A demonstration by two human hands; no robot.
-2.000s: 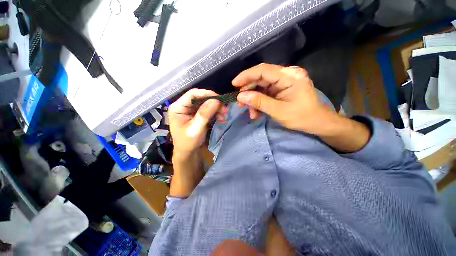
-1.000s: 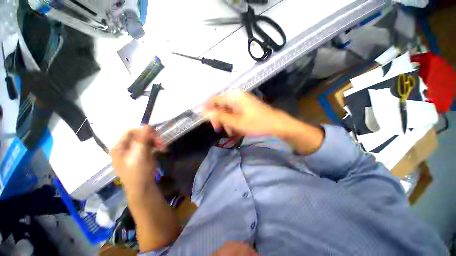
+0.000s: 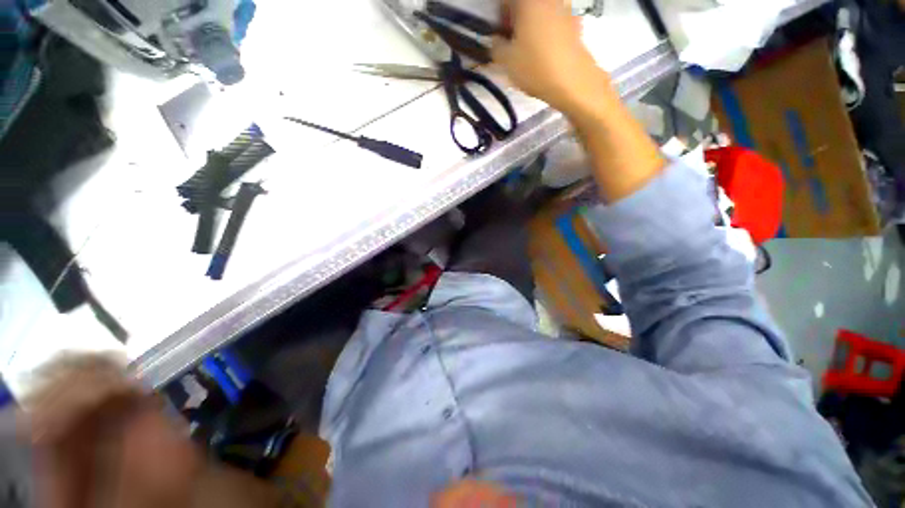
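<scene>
My right hand (image 3: 544, 55) is at the top, over the white table, its fingers at a black object (image 3: 461, 28); whether they grip it is unclear. My left hand (image 3: 104, 427) is a large blur at the lower left edge, and its fingers and any contents cannot be made out. Short dark patterned fabric strips (image 3: 235, 230) lie in a small pile on the table. A thin-shafted tool with a black handle (image 3: 392, 150) lies to their right. Black-handled scissors (image 3: 479, 111) lie beyond it, blades pointing left.
The white table's ruler edge (image 3: 327, 266) crosses diagonally. Part of a sewing machine (image 3: 203, 45) stands at the upper left. Long dark fabric (image 3: 50, 263) lies at the left. White material (image 3: 729, 35) is at the upper right. Cartons (image 3: 794, 139) and a red item (image 3: 749, 193) are at the right.
The hands have moved far apart, right hand up over the table, left hand down to the lower left. Another short strip now shows in the pile. The view has shifted right.
</scene>
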